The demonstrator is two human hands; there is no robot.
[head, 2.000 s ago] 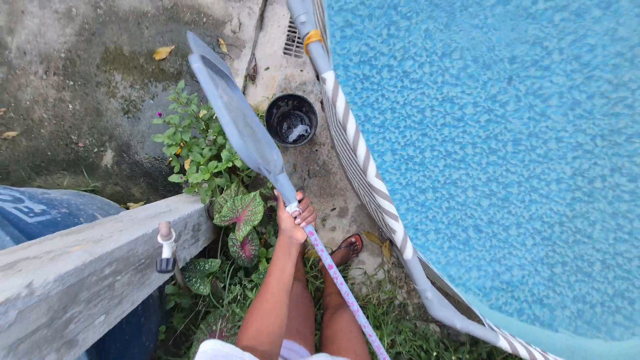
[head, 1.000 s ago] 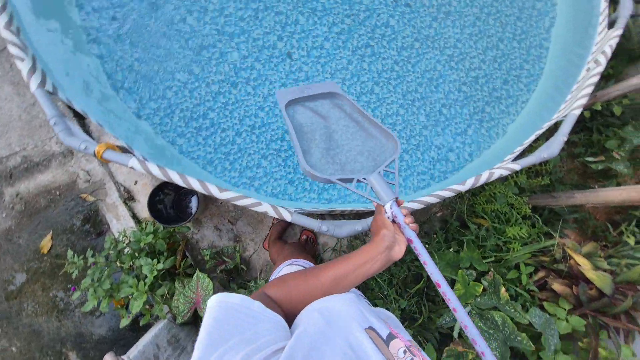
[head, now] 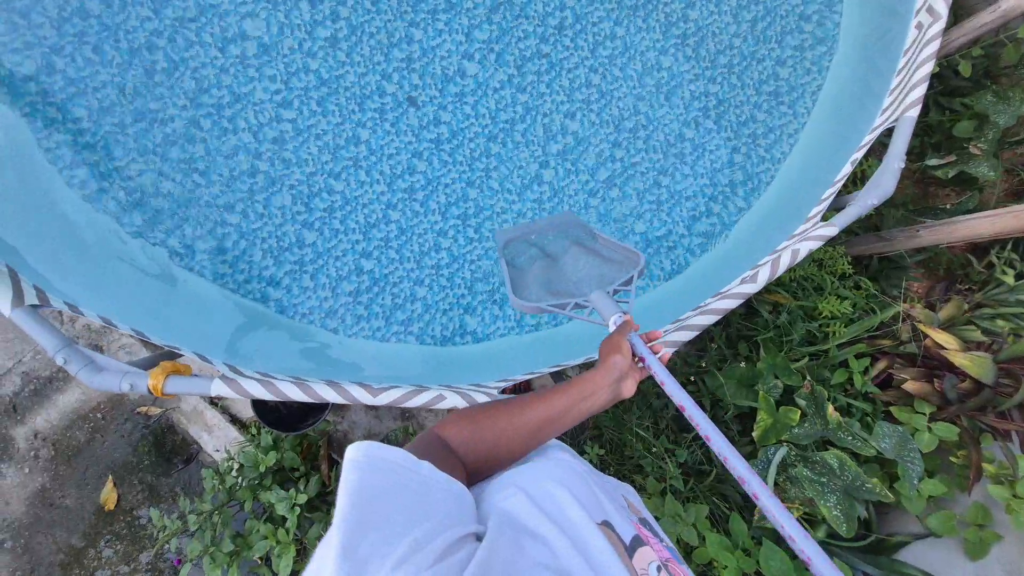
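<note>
My left hand (head: 628, 360) grips the upper pole of a pool skimmer net, close to where the head joins it, fingers showing on the right side. The grey mesh skimmer head (head: 570, 260) is over the pool water (head: 400, 160), near the pool's near edge; whether it touches the water, I cannot tell. Its pale purple pole (head: 728, 452), with pinkish marks, slants down to the right and leaves the bottom of the view. My right hand is out of view.
The pool's striped rim (head: 344, 392) curves across the view. A grey frame tube (head: 876, 188) stands out at the right, near a wooden pole (head: 944, 230). A yellow tie (head: 168, 378) wraps the left tube. A black bucket (head: 290, 414) sits by the rim, with leafy plants (head: 256, 500) below.
The view has swung from the concrete and plants to the pool. The skimmer head, beside the pool over the bucket and plants two seconds ago, is now over the water. My left hand keeps its grip.
</note>
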